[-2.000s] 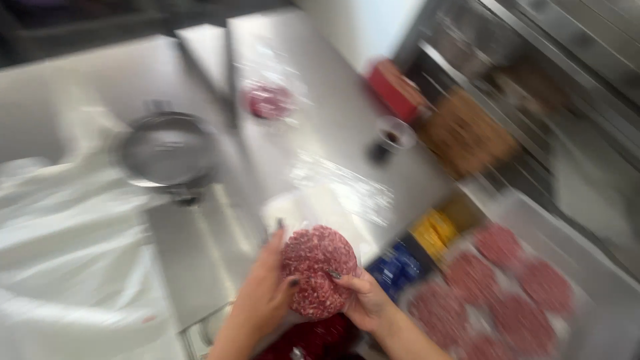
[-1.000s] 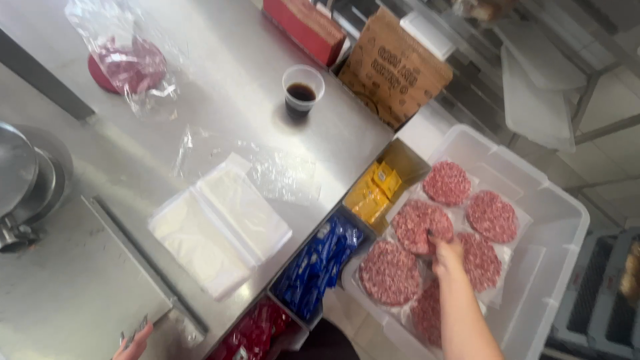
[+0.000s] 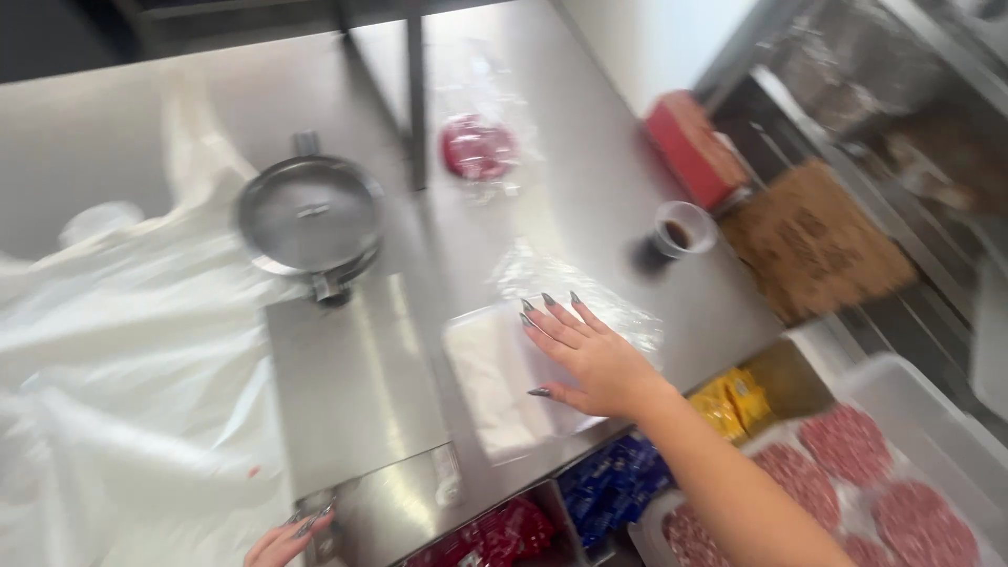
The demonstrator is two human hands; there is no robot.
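My right hand [image 3: 591,362], fingers spread, lies over the right part of a stack of clear plastic sheets [image 3: 500,386] on the steel counter. At the bottom edge, my left hand [image 3: 290,542] is only partly in view, near the counter's front edge; whether it holds anything is hidden. A round metal patty press [image 3: 311,216] stands on the counter at the left, its handle toward the front. At the lower right, raw ground-meat patties [image 3: 846,443] lie in a translucent plastic tub [image 3: 890,374], partly hidden by my right forearm.
White plastic sheeting [image 3: 142,394] covers the left side. Behind the stack lie clear film [image 3: 579,291] and a wrapped red item [image 3: 479,148]. A cup of dark liquid [image 3: 683,231], red box [image 3: 694,150] and cardboard [image 3: 819,244] stand right. Yellow [image 3: 728,405], blue [image 3: 610,480] and red packets [image 3: 492,539] fill bins in front.
My right hand has left the patties in the tub and is now over the plastic sheets. Two seconds ago both hands held a patty. The view has swung left.
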